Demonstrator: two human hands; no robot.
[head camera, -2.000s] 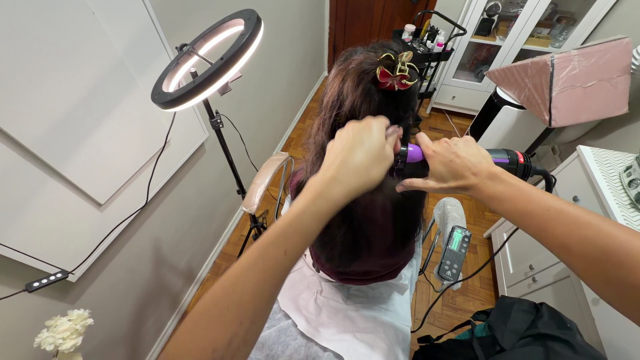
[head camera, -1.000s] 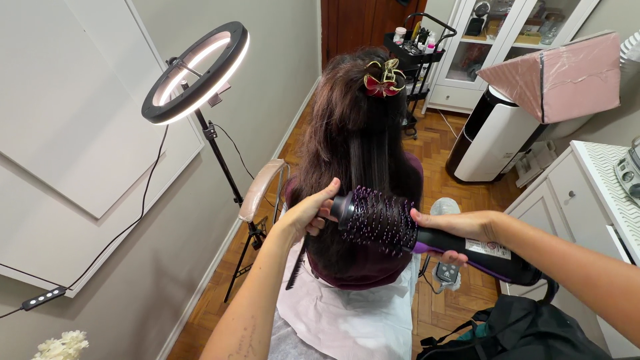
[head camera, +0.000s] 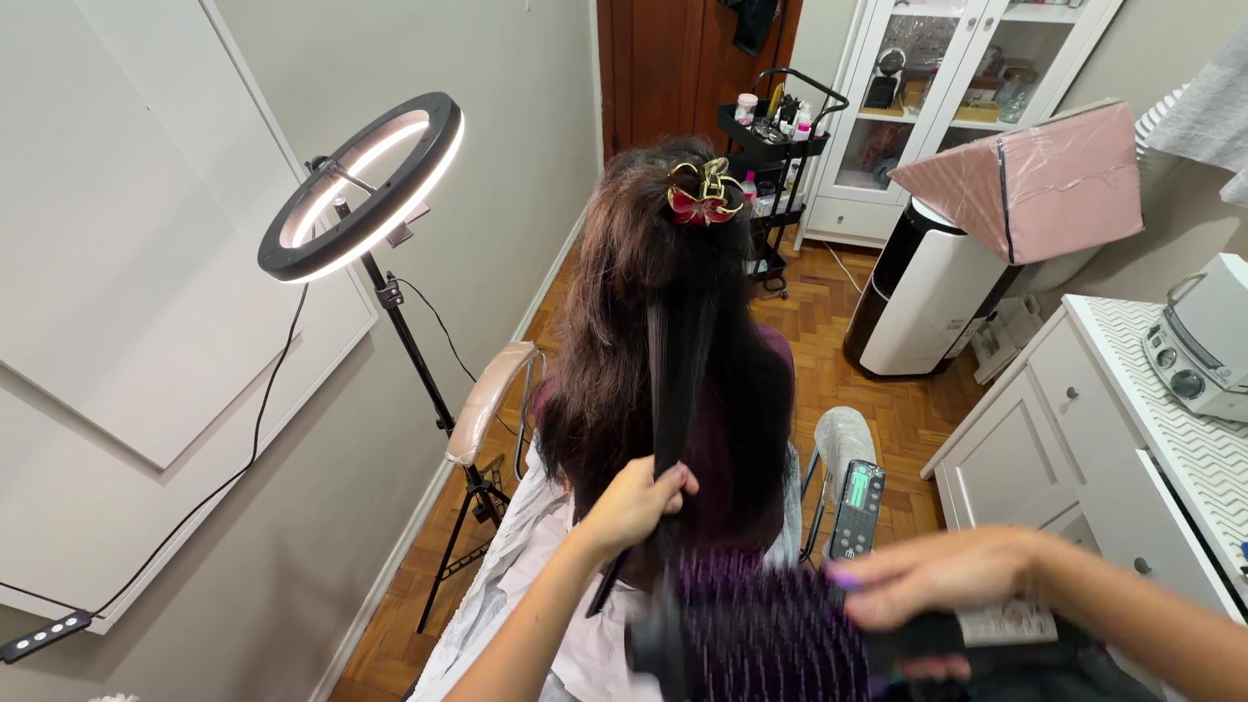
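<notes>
A person with long dark hair (head camera: 609, 283) sits facing away, part of the hair pinned up by a red and gold claw clip (head camera: 704, 193). My left hand (head camera: 642, 502) closes around a smooth, straight lock of hair (head camera: 675, 390) at mid-back. A thin dark comb or its tail (head camera: 606, 585) sticks out below that hand. At the lower right my right hand (head camera: 941, 580), blurred, grips the handle of a round hot-air brush (head camera: 770, 624) with purple and black bristles. The brush is held below the left hand, apart from the straight lock.
A lit ring light (head camera: 361, 185) on a tripod stands left, beside a covered armrest (head camera: 492, 400). On the right are another armrest (head camera: 846, 439) with a remote control (head camera: 858, 512), a white cabinet (head camera: 1009, 458) and an air conditioner (head camera: 921, 292). A black trolley (head camera: 770, 146) stands beyond the person.
The brush has come away from the hair and moved down toward the lower right in my right hand. My left hand has left the brush tip and taken hold of the lock.
</notes>
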